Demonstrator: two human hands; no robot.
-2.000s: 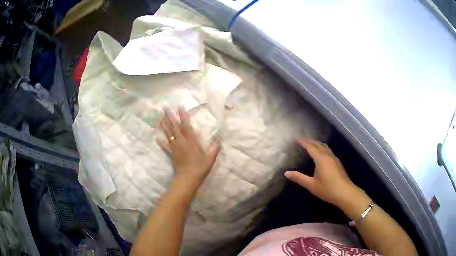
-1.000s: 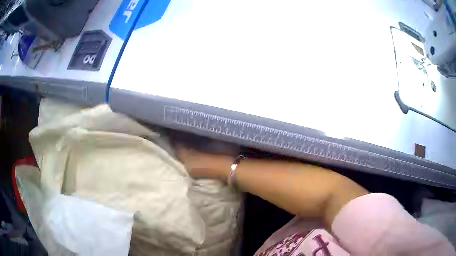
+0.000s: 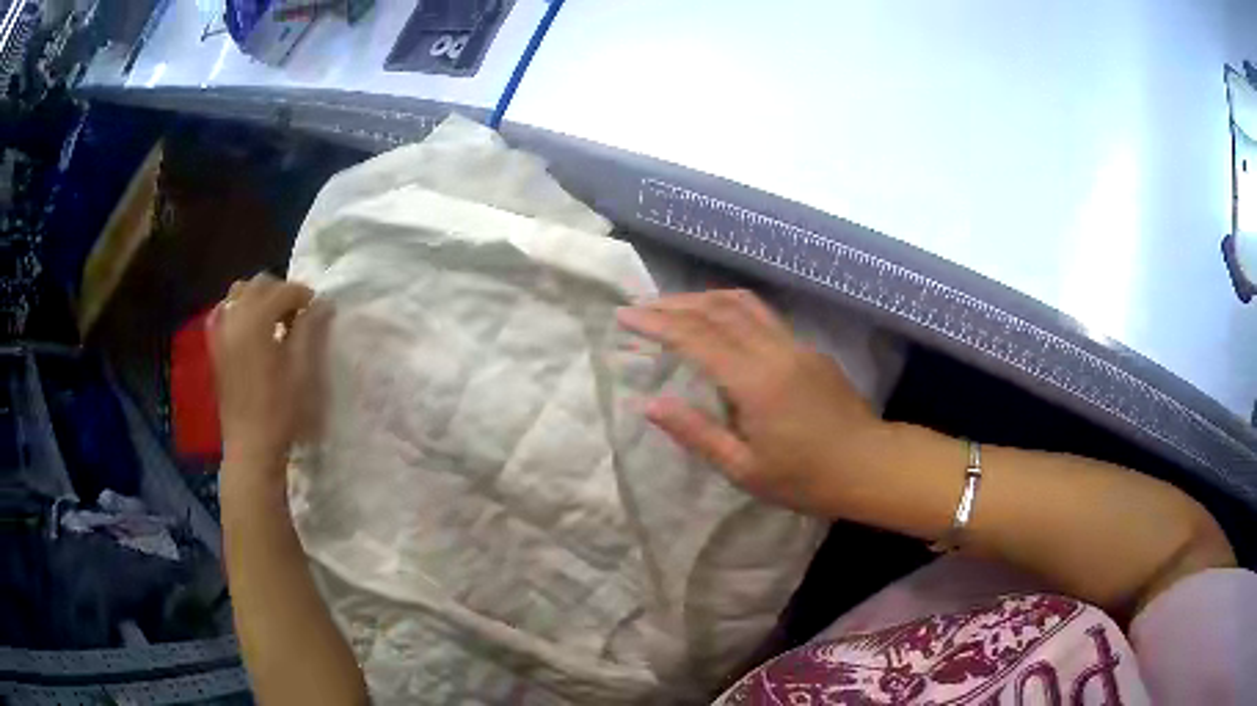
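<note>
A cream quilted panel (image 3: 469, 414) lies in a puffy heap below the table's front edge, over the lap side. A smooth pale fabric layer (image 3: 414, 221) lies folded at its top. My left hand (image 3: 269, 352) is at the panel's left edge, fingers bent, slightly blurred; whether it pinches the cloth cannot be told. My right hand (image 3: 751, 393) rests on the right part of the panel with its fingers apart.
The white sewing table (image 3: 882, 124) runs across the top, with a ruler strip (image 3: 882, 290) along its front edge and a blue cord (image 3: 527, 62) across it. A red object (image 3: 196, 386) and cardboard (image 3: 121, 248) stand left. Metal racking (image 3: 110, 662) is at lower left.
My left hand has come into view at the panel's left edge. My right hand has come out from beside the table edge onto the cloth. The white piece on top no longer shows.
</note>
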